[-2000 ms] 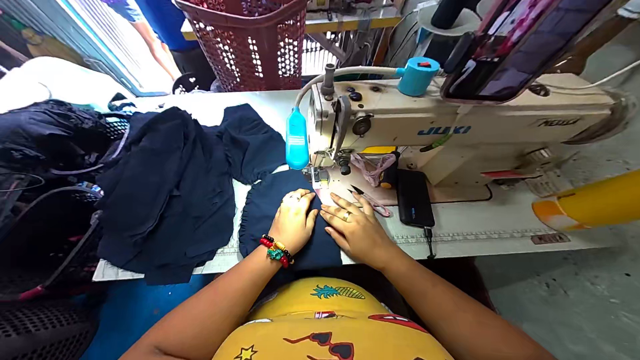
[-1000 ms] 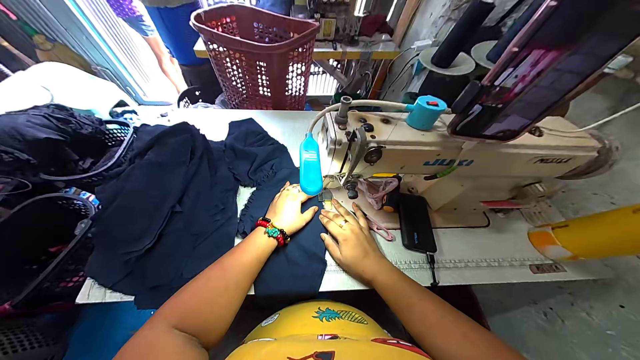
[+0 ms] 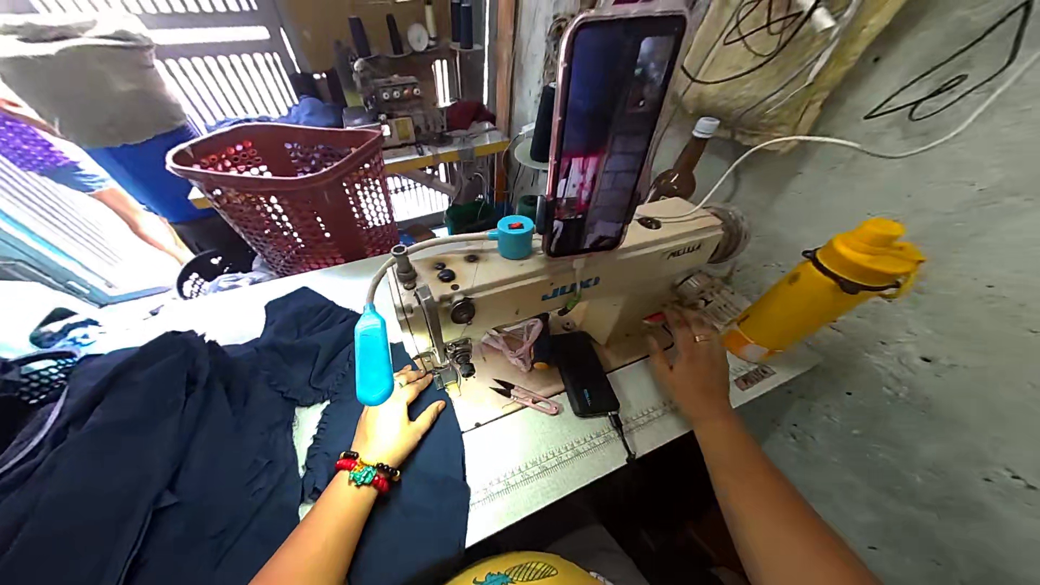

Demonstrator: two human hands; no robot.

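My left hand [image 3: 400,418] lies flat, fingers apart, on a navy fabric piece [image 3: 426,487] beside the presser foot [image 3: 444,375] of a Juki sewing machine [image 3: 520,280]. My right hand [image 3: 691,361] reaches to the base of the machine's right end, near the stitch control; its fingertips are partly hidden, and whether they grip anything is unclear. Pink-handled thread snips [image 3: 528,397] rest on the machine bed beside a black power bank [image 3: 587,378] with a cable plugged in. A blue lamp [image 3: 374,357] hangs by the needle area. More navy fabric [image 3: 162,455] spreads at the left.
A maroon plastic basket [image 3: 284,195] stands behind the table. A phone [image 3: 613,130] is mounted above the machine. A yellow bottle [image 3: 821,292] stands at the right by the wall. Another person's arm [image 3: 142,219] shows at the back left.
My right hand has left the fabric beside my left hand and moved right to the machine's right end. My left hand remains on the navy fabric. The view has swung up and to the right.
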